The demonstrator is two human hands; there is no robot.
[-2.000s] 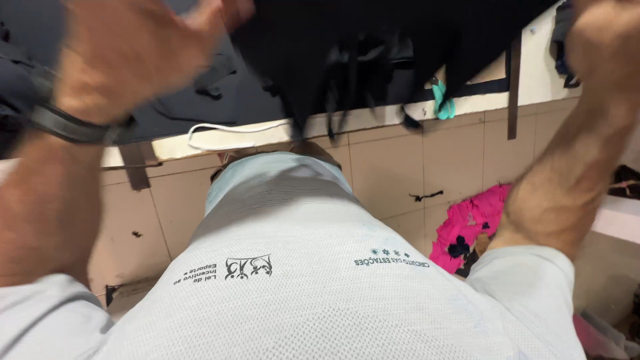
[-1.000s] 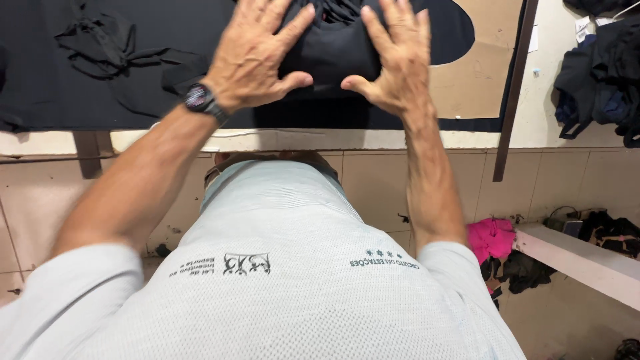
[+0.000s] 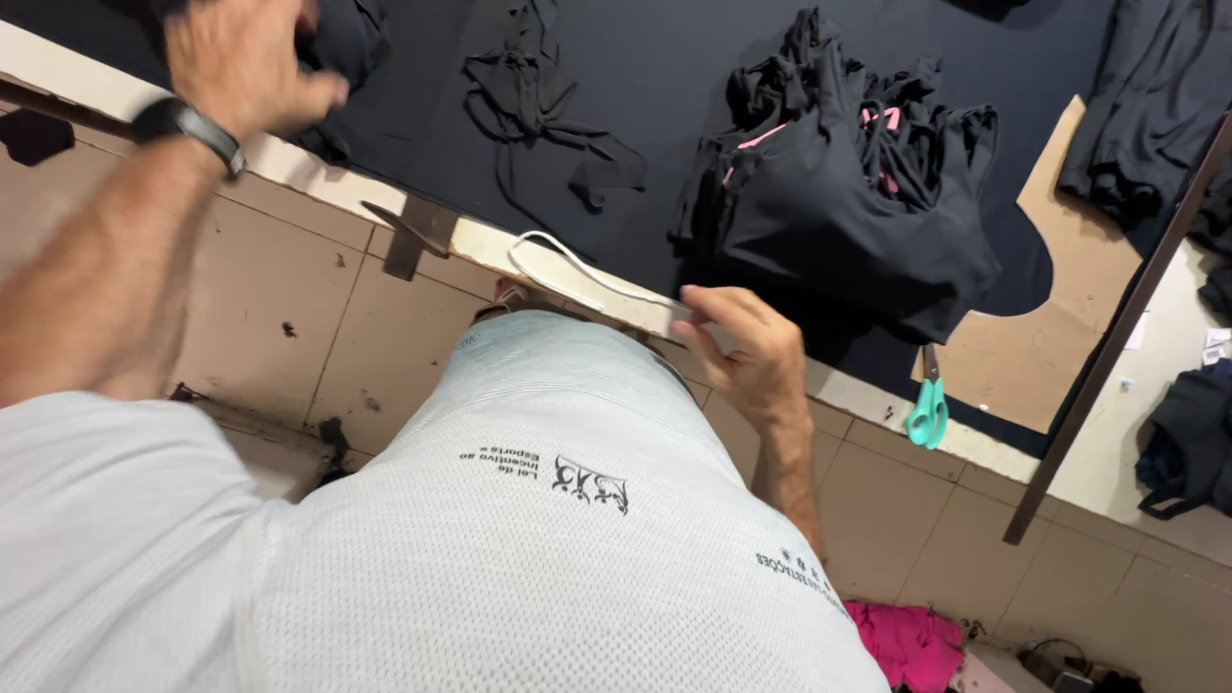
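Observation:
My left hand [image 3: 245,67], blurred, with a watch on its wrist, is over a dark fabric bundle [image 3: 346,48] at the upper left; whether it grips the bundle I cannot tell. Between the thumb and fingers of my right hand [image 3: 746,351] is the end of a white cord [image 3: 568,265] lying along the table's front edge. A pile of black garments [image 3: 847,212] with pink bits rests on the black fabric [image 3: 616,58], right of centre. Thin black straps [image 3: 529,106] lie tangled to its left. Teal-handled scissors [image 3: 927,414] lie at the table edge, their blades partly hidden.
Brown paper [image 3: 1039,356] lies beside a dark metal bar [image 3: 1116,337] crossing the table on the right. Further black garments [image 3: 1189,443] lie beyond the bar. A brown metal piece [image 3: 419,236] sticks out at the front edge. Pink cloth [image 3: 910,645] is low on the right.
My hands were close together on black fabric a second ago; now they are wide apart, the left over the bundle and the right at the white cord. The view has shifted and tilted.

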